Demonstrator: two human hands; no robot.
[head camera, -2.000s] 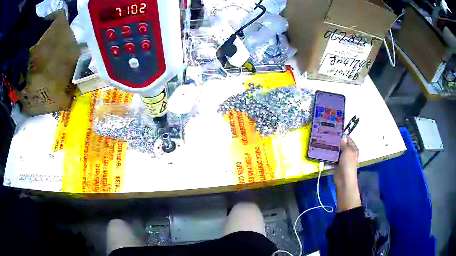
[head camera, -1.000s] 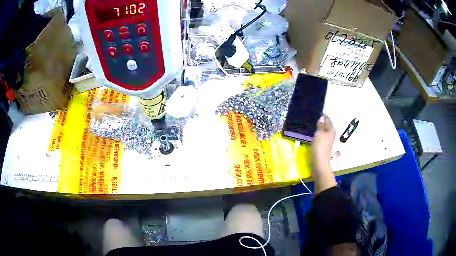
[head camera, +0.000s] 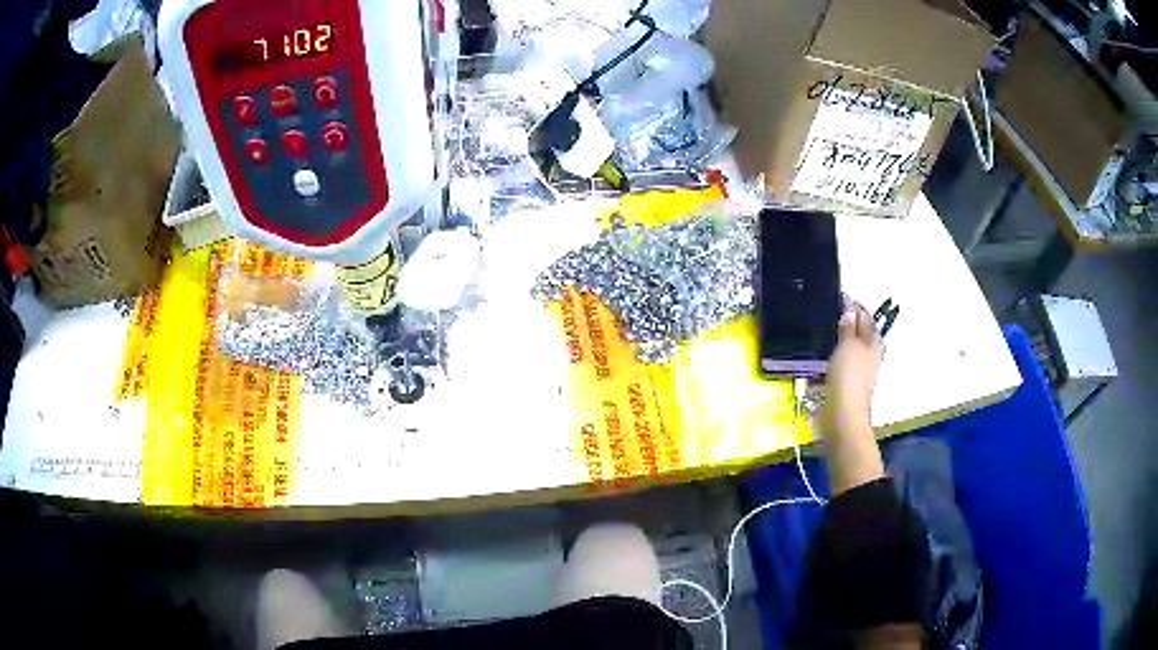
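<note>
A smartphone (head camera: 799, 290) with a dark screen is at the right of the bench, long side pointing away from me. My right hand (head camera: 857, 343) holds its lower right edge, fingertips at the side. A thin white charging cable (head camera: 803, 438) runs from the phone's bottom end over the bench edge and loops down near my legs. Small black thread snips (head camera: 886, 316) lie just right of my fingers, partly hidden. Whether the phone touches the bench is hard to tell. My left hand is not in view.
The white button-attaching machine (head camera: 305, 184) stands at left, its die (head camera: 405, 384) below. Silver metal parts (head camera: 660, 286) lie left of the phone, with another pile (head camera: 286, 349) left of the die. A cardboard box (head camera: 864, 140) stands behind. A blue bin (head camera: 1016, 495) is at right.
The lit phone screen went dark. The phone shifted left with my right hand, then back somewhat right and turned straighter. The snips were uncovered, then partly covered again. The view shifted slightly.
</note>
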